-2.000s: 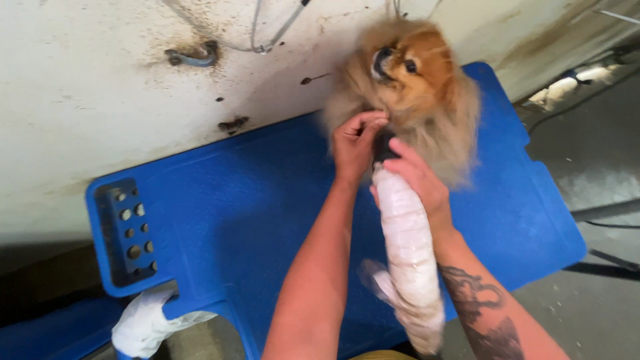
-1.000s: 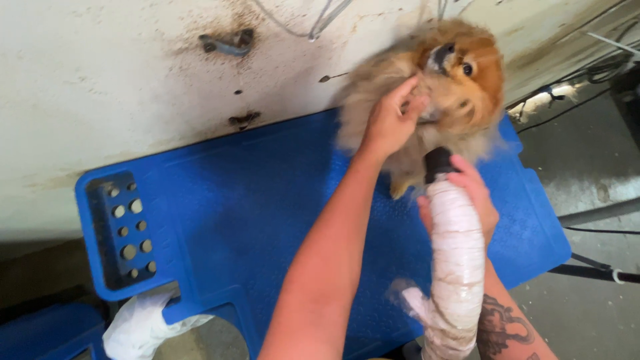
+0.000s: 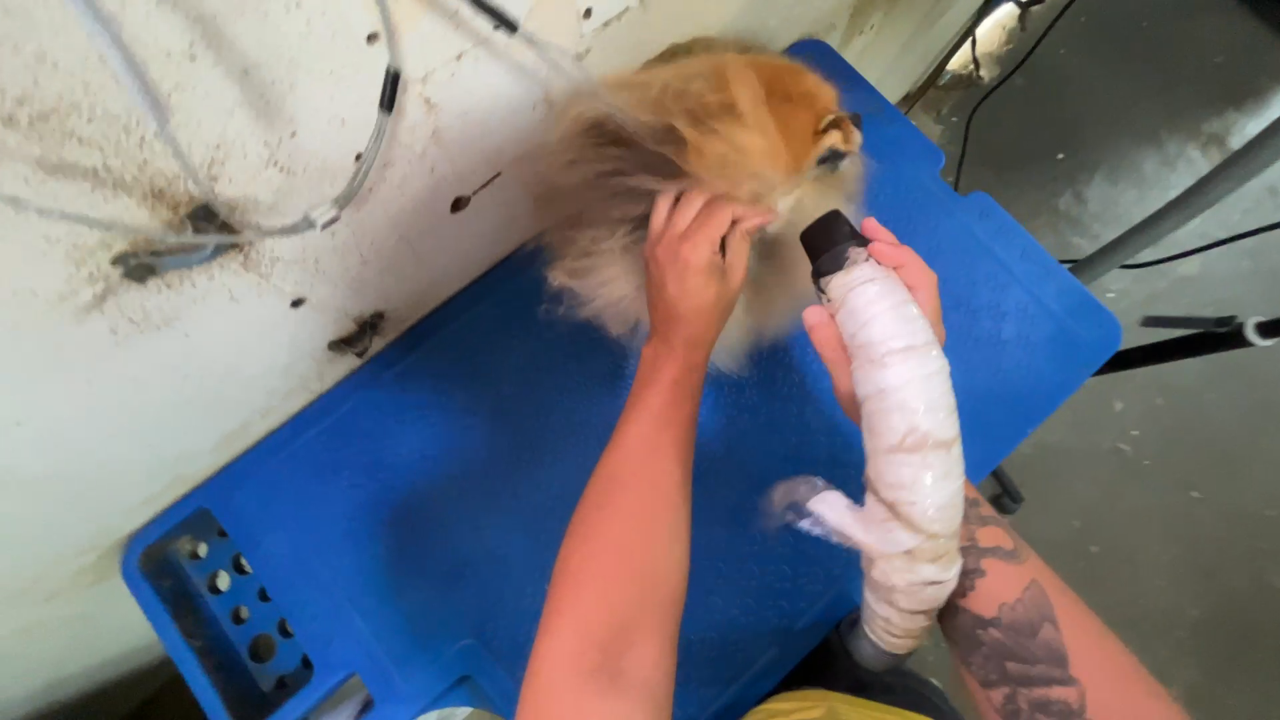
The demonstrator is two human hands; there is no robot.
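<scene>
A fluffy orange and cream dog (image 3: 700, 140) is on the blue plastic grooming table (image 3: 450, 480) against the wall, its face turned to the right. My left hand (image 3: 700, 255) is at the dog's side with its fingers curled into the long fur. My right hand (image 3: 900, 290) grips a dryer hose (image 3: 905, 430) wrapped in whitish tape, just behind its black nozzle (image 3: 832, 240). The nozzle points up at the dog's chest fur, close to it, and the coat looks blown about. A loose end of the wrap sticks out from the hose's left side.
The stained pale wall (image 3: 200, 380) runs along the table's far side, with a metal hook (image 3: 180, 255) and looped cables on it. A holed tray (image 3: 225, 600) is moulded into the table's left end. Metal poles (image 3: 1180, 210) and black cords stand at the right over the grey floor.
The dog's head has turned from facing left to facing right. My left hand has left its muzzle and is lower, in the body fur. The view has shifted and tilted.
</scene>
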